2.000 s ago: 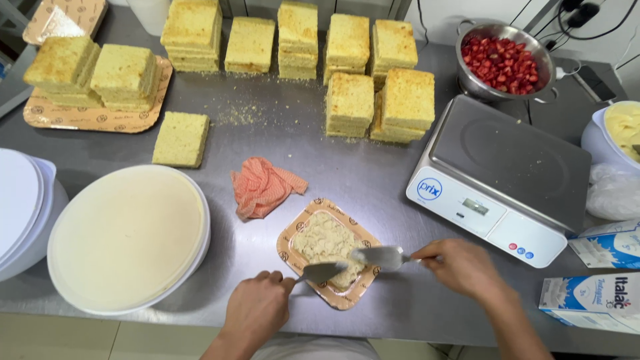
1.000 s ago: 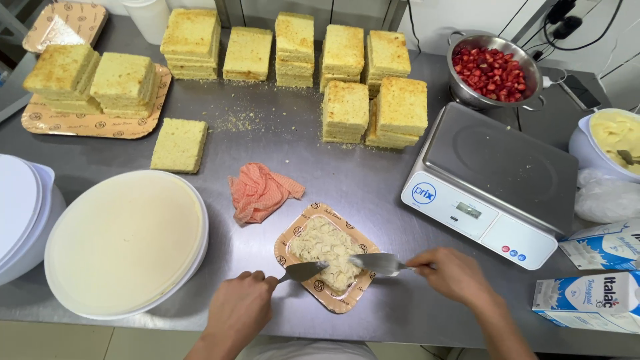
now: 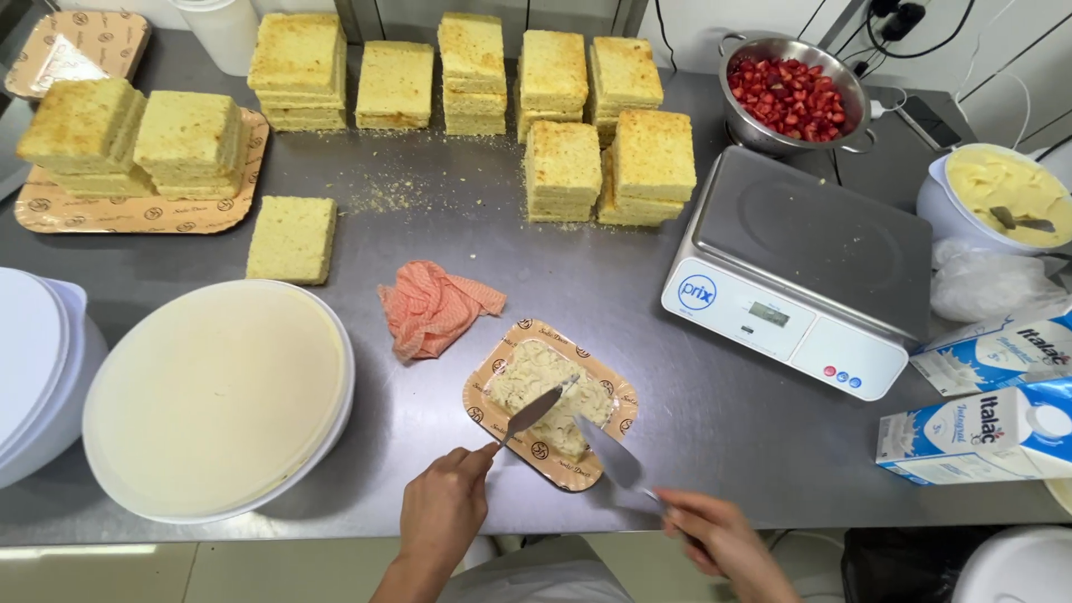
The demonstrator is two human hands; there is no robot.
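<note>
A small printed cardboard tray [image 3: 550, 469] lies near the front edge of the steel table, bearing a flat rectangular layer spread with pale, lumpy cream [image 3: 536, 377]. My left hand [image 3: 448, 498], at the tray's front left, grips a metal spatula [image 3: 534, 410] whose blade lies over the middle of the cream. In my right hand [image 3: 720, 536] is the handle of a wider metal spatula [image 3: 613, 452]; its blade crosses the tray's right edge, with the tip over the cream. A crumpled pink cloth [image 3: 431, 306] sits just behind and left of the tray.
Stacks of square sponge cake [image 3: 473, 59] line the back; more stand on a larger tray [image 3: 134, 219], with one loose slab [image 3: 291, 240]. A lidded tub [image 3: 222, 402] stands left. At right are a scale [image 3: 812, 243], strawberry colander [image 3: 787, 96], cream bowl [image 3: 1005, 197] and milk cartons [image 3: 963, 435].
The left spatula's blade now points up and to the right, further over the cream. The right spatula has swung so that its handle points down to the right, and my right hand is lower.
</note>
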